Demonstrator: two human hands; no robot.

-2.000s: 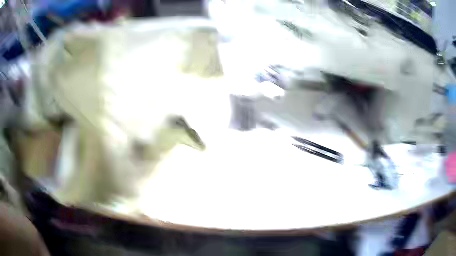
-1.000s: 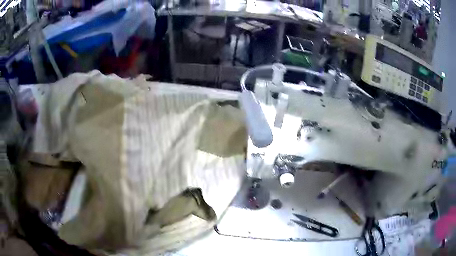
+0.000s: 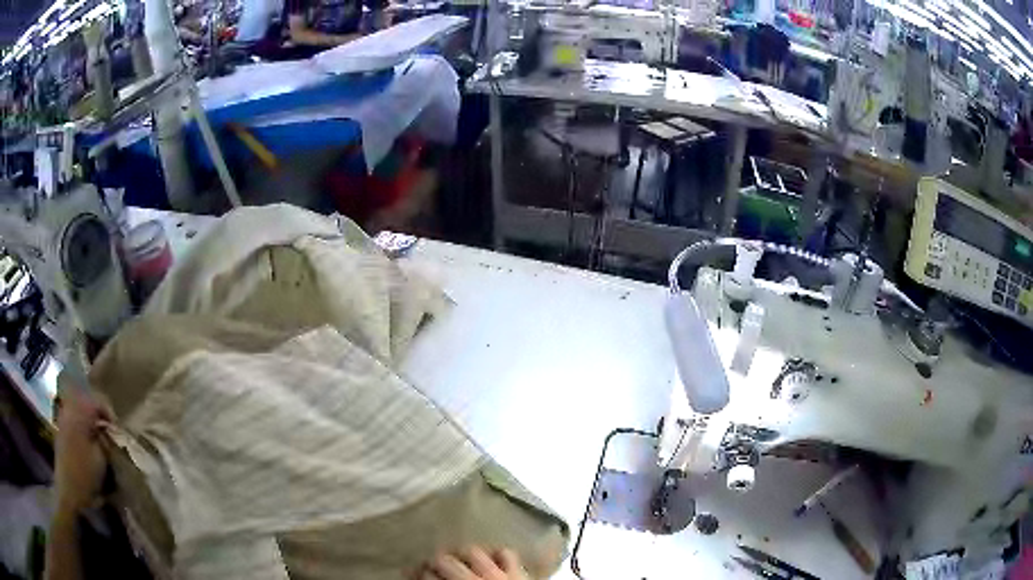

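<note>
The khaki garment (image 3: 397,532) with cream striped lining (image 3: 306,431) lies heaped on the left half of the white table. My left hand (image 3: 82,436) is at the far left edge, with its fingers closed on the garment's edge. My right hand (image 3: 474,564) is at the bottom edge, cut off by the frame, with its fingers on the khaki cloth; whether it grips cannot be told. The needle area (image 3: 671,489) of the sewing machine (image 3: 861,397) is right of the garment, with no cloth under it.
The lamp (image 3: 696,354) hangs left of the machine head. Black snips (image 3: 770,562), an awl (image 3: 852,546) and a pen (image 3: 827,489) lie under the machine arm. A control panel (image 3: 972,252) is at the right. Another machine (image 3: 85,255) and a jar (image 3: 147,252) stand at the left.
The garment has been drawn left, away from the needle area, and folded over. Both hands now show on it. The view has shifted, so the machine sits further right.
</note>
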